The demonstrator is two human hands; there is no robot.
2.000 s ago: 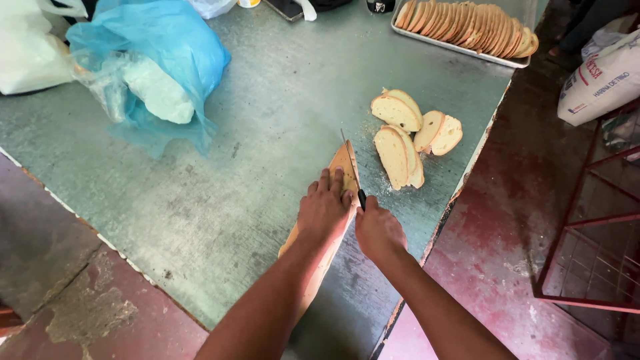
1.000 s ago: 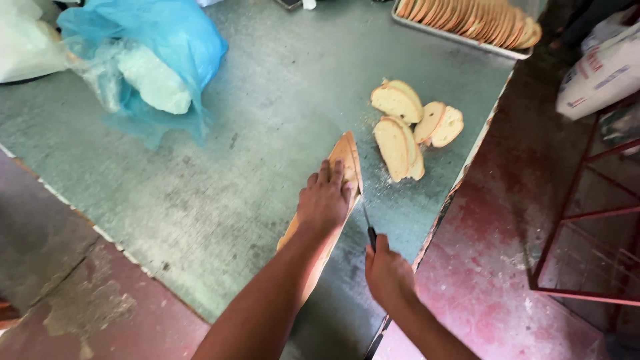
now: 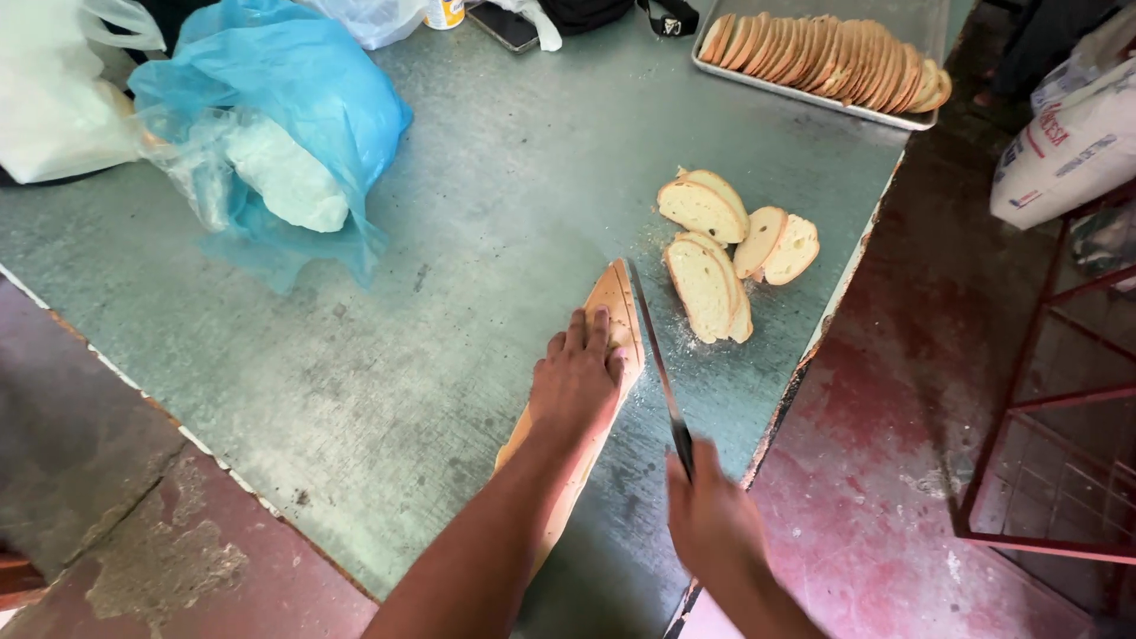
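A long loaf of bread (image 3: 619,293) lies on the metal-topped table, its cut end pointing away from me. My left hand (image 3: 579,368) presses on top of the loaf near that end, fingers spread a little, with my forearm over much of the rest. My right hand (image 3: 710,506) grips the black handle of a knife (image 3: 655,346). The long blade runs along the right side of the loaf's far end; whether it touches the crust I cannot tell. Several bread slices (image 3: 701,288) lie to the right of the blade, in overlapping groups with crumbs around them.
A metal tray (image 3: 816,96) with a row of bread slices stands at the far right corner. Blue plastic bag (image 3: 275,71), white bag (image 3: 62,98) and phone (image 3: 504,27) lie along the far side. Beyond the table's right edge (image 3: 821,337) are a red metal rack (image 3: 1021,408) and a printed sack (image 3: 1065,142).
Two seconds ago my right hand was close beside my left at the loaf; it has since drawn back toward me, and more of the blade shows. My left hand stays on the loaf.
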